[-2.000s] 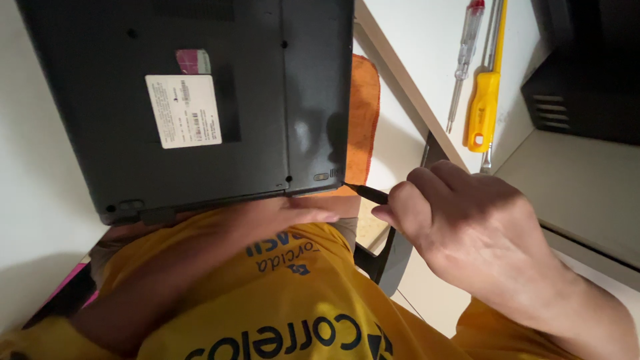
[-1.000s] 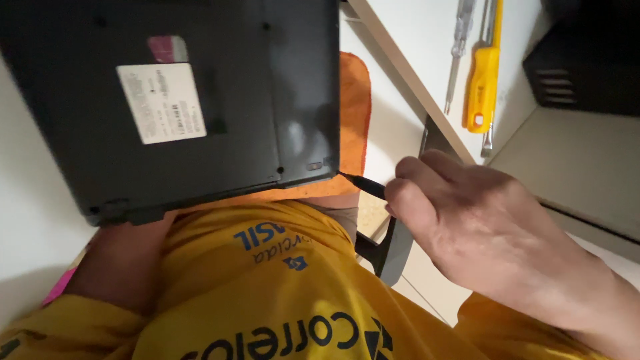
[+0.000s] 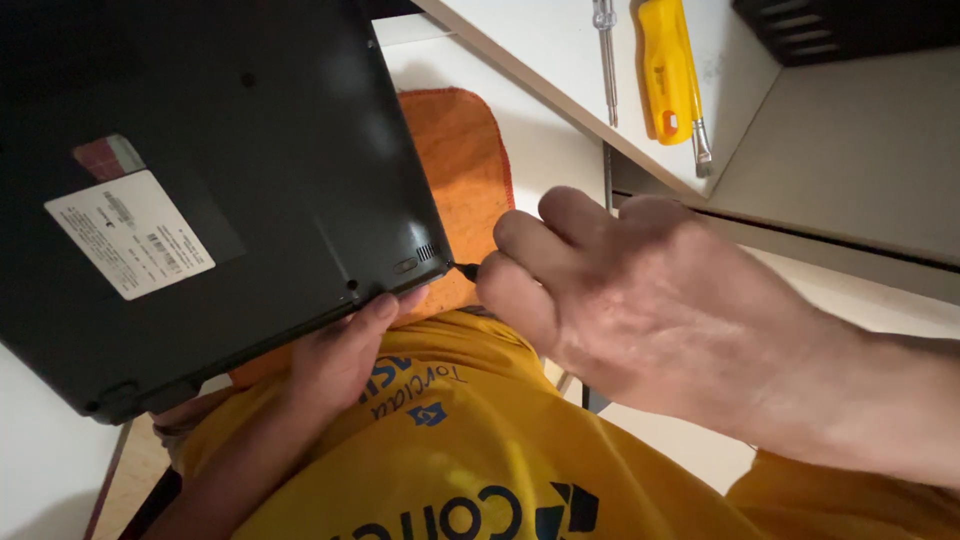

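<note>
A black laptop [image 3: 300,172] lies with its underside up, bearing a white label and a worn pinkish sticker. My left hand [image 3: 349,349] grips its near edge, thumb on the rim beside a screw hole and fingers partly hidden underneath. In my right hand [image 3: 615,292] is a slim, dark, pointed tool [image 3: 468,271], most of it covered by the fingers. Its tip meets the laptop's corner beside a small speaker grille. An orange cloth [image 3: 457,165] lies partly beneath the laptop.
On a white shelf [image 3: 555,45] at the upper right are a clear-handled screwdriver [image 3: 609,64], a yellow-handled tool [image 3: 664,75] and a flat paintbrush [image 3: 702,150]. A black vented box [image 3: 862,30] stands beyond them. The shelf's edge runs diagonally past my right hand.
My left hand has come into view at the laptop's near edge, its thumb now on the rim. The laptop has tilted relative to the shelf. My right hand keeps the tool at the same corner.
</note>
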